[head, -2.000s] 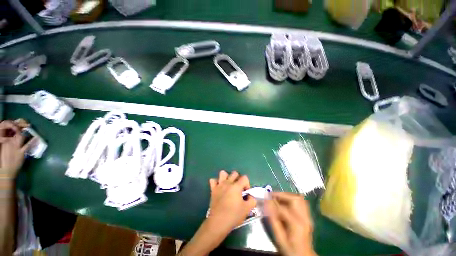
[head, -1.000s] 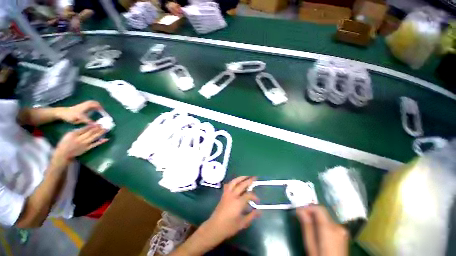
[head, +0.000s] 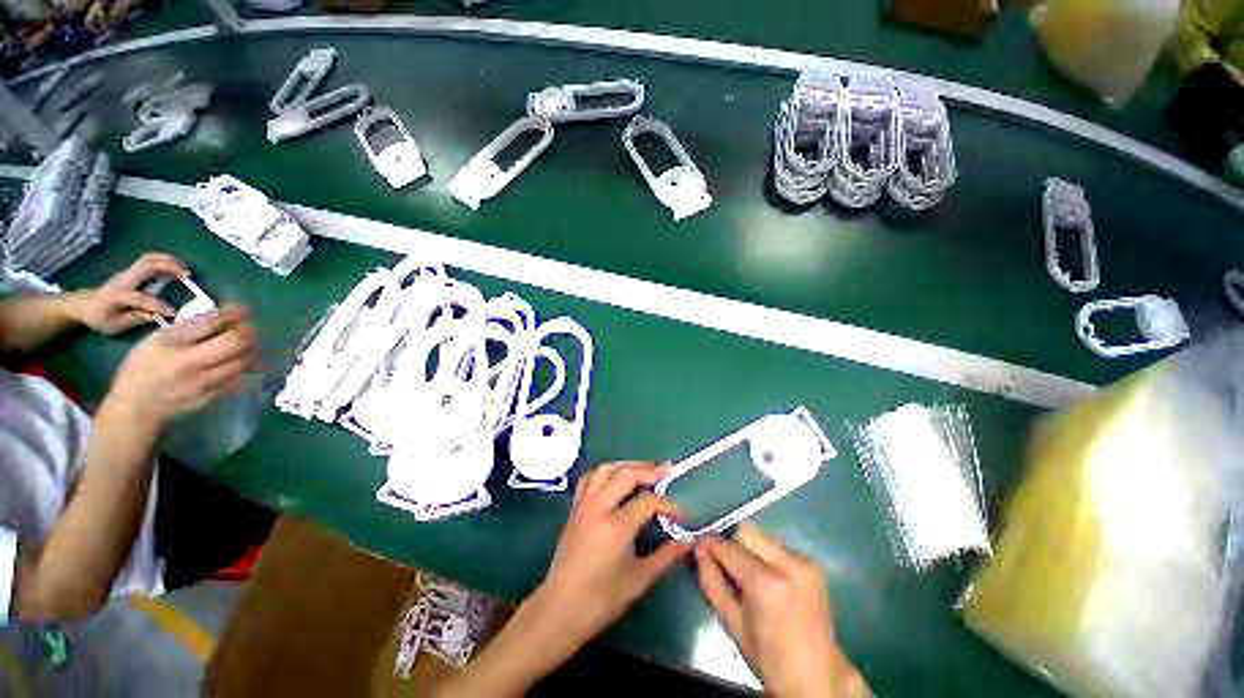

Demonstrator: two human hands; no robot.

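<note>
A white loop unit lies tilted over the green bench edge, its round end piece up and to the right. My left hand holds the loop's narrow left end between thumb and fingers. My right hand has its fingertips at the loop's lower side, near the left end; whether a thin strip is between them cannot be told. A flat bundle of thin white strips lies right of the unit. A pile of overlapping white loop units lies left of my hands.
A clear bag with a pale yellow mass stands at right. Beyond the white line lie single loops and nested stacks. Another person's hands work at left. A brown cardboard box with white loops is below the bench edge.
The unit has turned from level to slanting, its round end now higher. My right hand has moved from its round end to the lower side near my left hand. The camera view has shifted.
</note>
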